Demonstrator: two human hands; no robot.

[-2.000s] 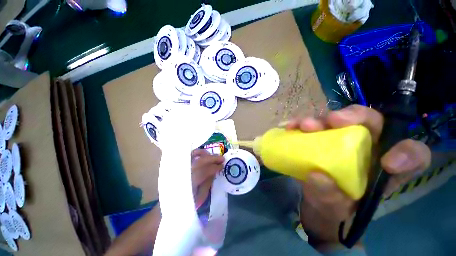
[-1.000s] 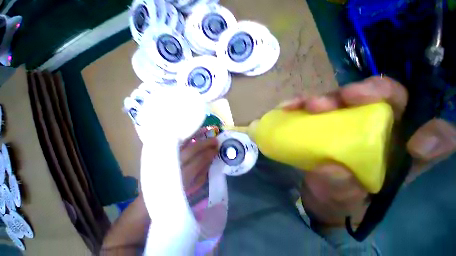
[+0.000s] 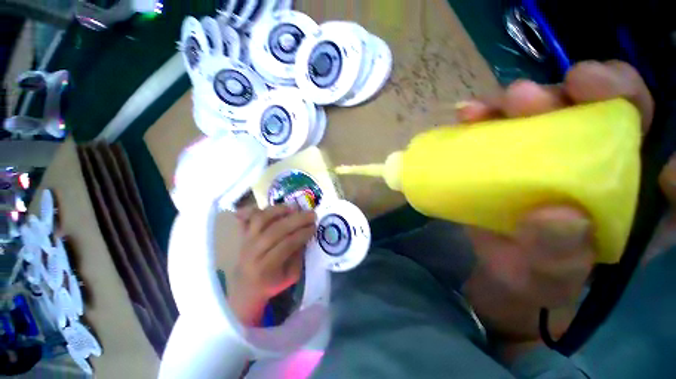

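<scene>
My right hand (image 3: 552, 237) grips a yellow glue bottle (image 3: 519, 174), its thin nozzle pointing left, apart from the circuit board. A black soldering iron handle (image 3: 604, 311) runs below the same hand; its tip is not visible. A white headphone (image 3: 189, 274), overexposed, curves around my left hand (image 3: 270, 248). My left fingers rest on the near edge of the open earcup, where a green circuit board (image 3: 295, 189) shows. A cream support block (image 3: 315, 163) lies under it. A speaker plate (image 3: 342, 235) lies at my left fingertips. Any lead wires are too small to tell.
Several speaker plates (image 3: 324, 65) are piled on the cardboard mat (image 3: 415, 89) beyond the earcup. More plates (image 3: 52, 274) lie on cardboard at left, beside brown cardboard sheets (image 3: 122, 222). Another headphone (image 3: 55, 104) is at upper left. A blue bin (image 3: 547, 33) edge shows at upper right.
The bottle has moved right and up, and its nozzle has come away from the circuit board. The headband has shifted left, showing more of my left hand and the board. The view has turned slightly.
</scene>
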